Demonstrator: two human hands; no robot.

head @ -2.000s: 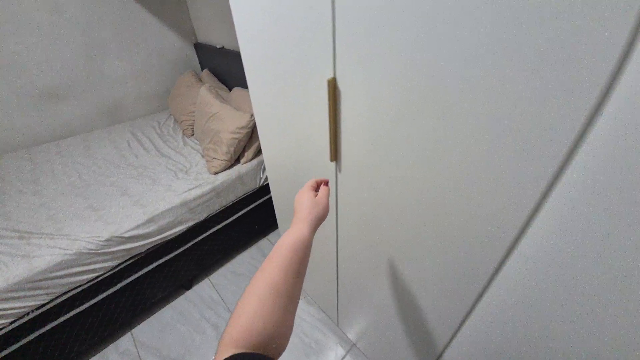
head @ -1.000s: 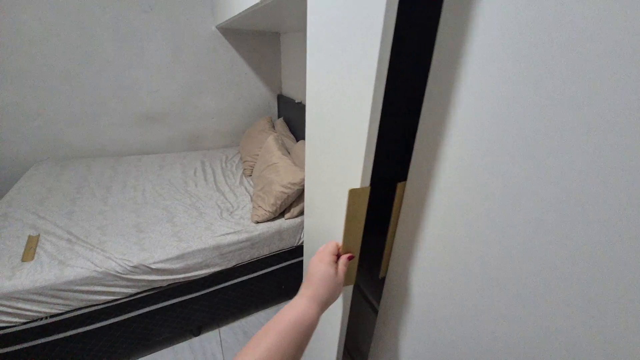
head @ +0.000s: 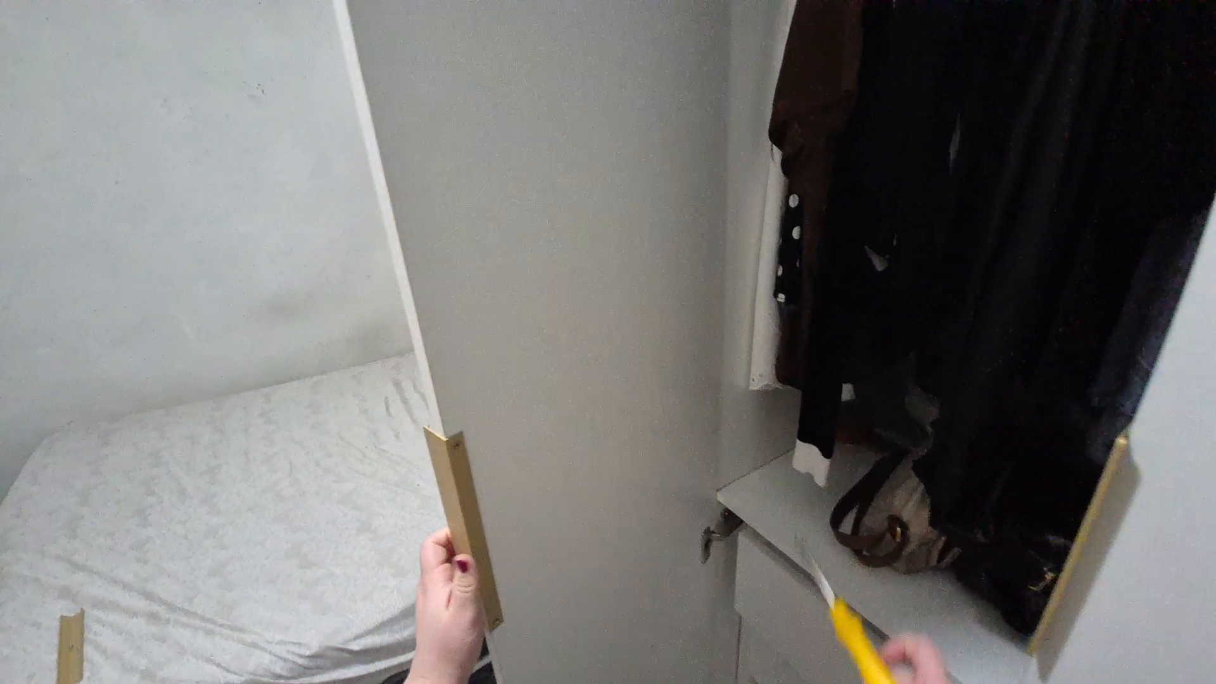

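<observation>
My left hand [head: 448, 608] grips the gold metal handle [head: 464, 527] on the edge of the white wardrobe door [head: 579, 313], which stands swung out. At the bottom, right of centre, my right hand [head: 917, 657] holds a screwdriver by its yellow handle [head: 858, 641]; the thin metal shaft points up and left, its tip blurred. Behind the tool, dark clothes [head: 950, 237] hang inside the wardrobe above a white shelf [head: 793, 513]. A bag with a brown strap [head: 893, 532] lies on that shelf. A metal hinge [head: 720, 534] shows beside the shelf's left corner.
A second white door [head: 1149, 532] with a gold handle [head: 1078, 546] stands at the right. On the left is a bed with a light sheet [head: 237, 513], and a loose gold handle [head: 71, 648] lies on it. A pale wall [head: 190, 190] rises behind the bed.
The wardrobe door, closed at first and partly swung out a second ago, now stands wide, showing the clothes. My left hand has taken hold of its handle. My right hand with the yellow tool has come into view.
</observation>
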